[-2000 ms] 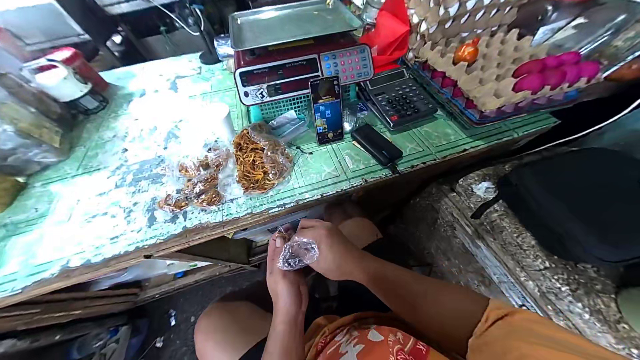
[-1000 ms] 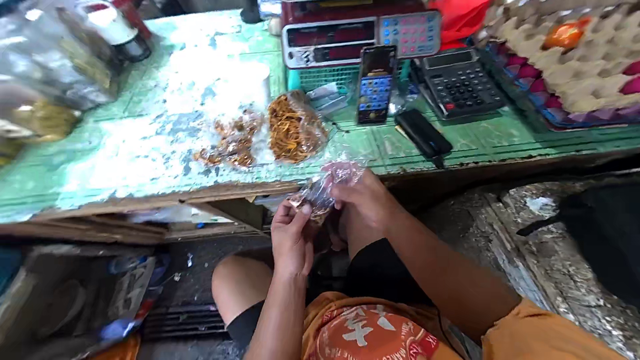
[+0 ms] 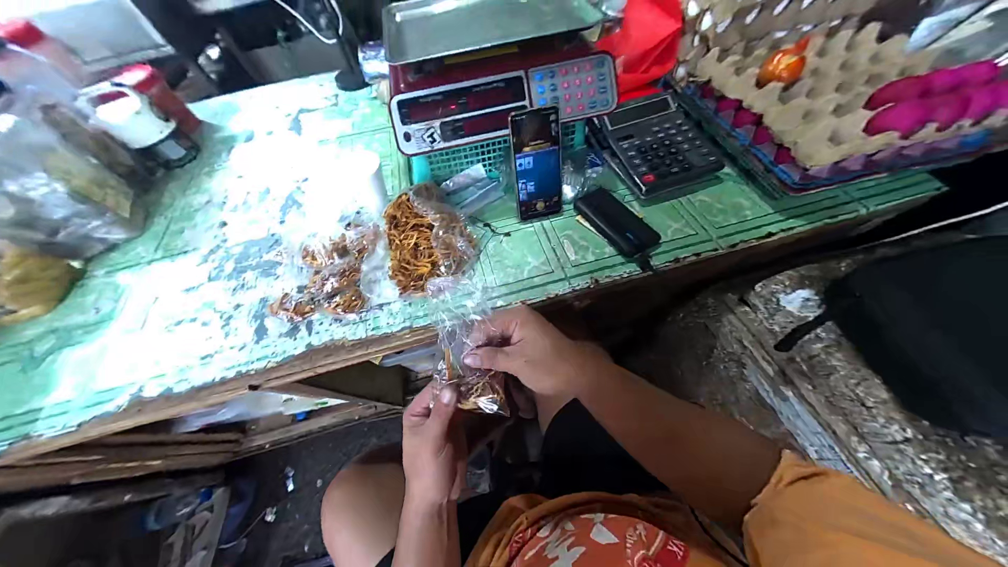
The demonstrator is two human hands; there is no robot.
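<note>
A small clear plastic bag (image 3: 482,387) with brown, stick-like dried pieces in its bottom is held over my lap, just off the table's front edge. My left hand (image 3: 433,441) grips its lower left side between thumb and fingers. My right hand (image 3: 531,350) pinches the upper, empty part of the bag, which stands up and spreads toward the table. Beyond it lies a larger open bag of brown strands (image 3: 417,244) on the green table. Left of that is a group of small filled plastic bags (image 3: 335,276).
On the table (image 3: 228,205) stand a red and white digital scale (image 3: 461,110), a propped smartphone (image 3: 537,163), a black power bank (image 3: 617,222), a calculator (image 3: 657,146) and a white cylinder (image 3: 364,179). Egg trays (image 3: 827,118) lie at the right, jars (image 3: 130,122) and bags at the left.
The bag, bunched up between my hands two seconds ago, is now stretched out upright. Its brown contents show plainly at the bottom. The view has swung about.
</note>
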